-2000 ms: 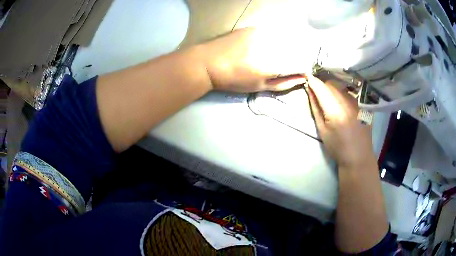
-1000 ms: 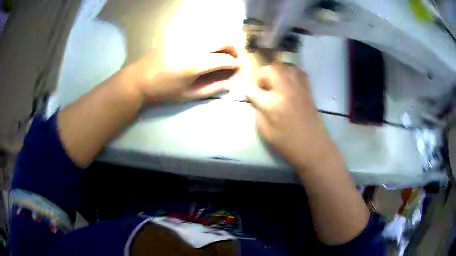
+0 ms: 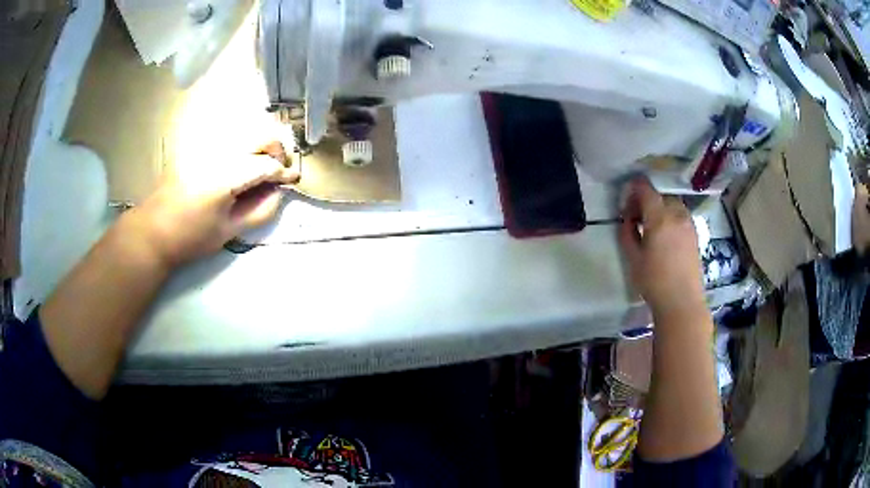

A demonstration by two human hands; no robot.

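Observation:
The khaki-brown garment panel [image 3: 382, 176] lies under the sewing machine head, showing right of the needle area and again at left. The presser foot [image 3: 300, 143] is over the cloth in bright glare. My left hand [image 3: 224, 205] is at the panel's near edge, just left of the foot, with thumb and fingers closed on the cloth. My right hand [image 3: 663, 238] is away from the panel, at the machine's right end below red-handled thread snips [image 3: 711, 164]. Its fingertips are blurred, beside a small pale piece; whether they hold it cannot be told.
A black phone with a red edge [image 3: 536, 164] lies between my hands. The machine arm [image 3: 534, 48] spans the back. Cut brown pieces [image 3: 773, 214] are at the right, and brown layers [image 3: 24, 124] at the far left. Yellow-handled scissors [image 3: 612, 443] show below right.
My right hand has left the needle area and moved right, past the phone. My left hand stays at the cloth by the needle. The view has swung right, showing more of the machine.

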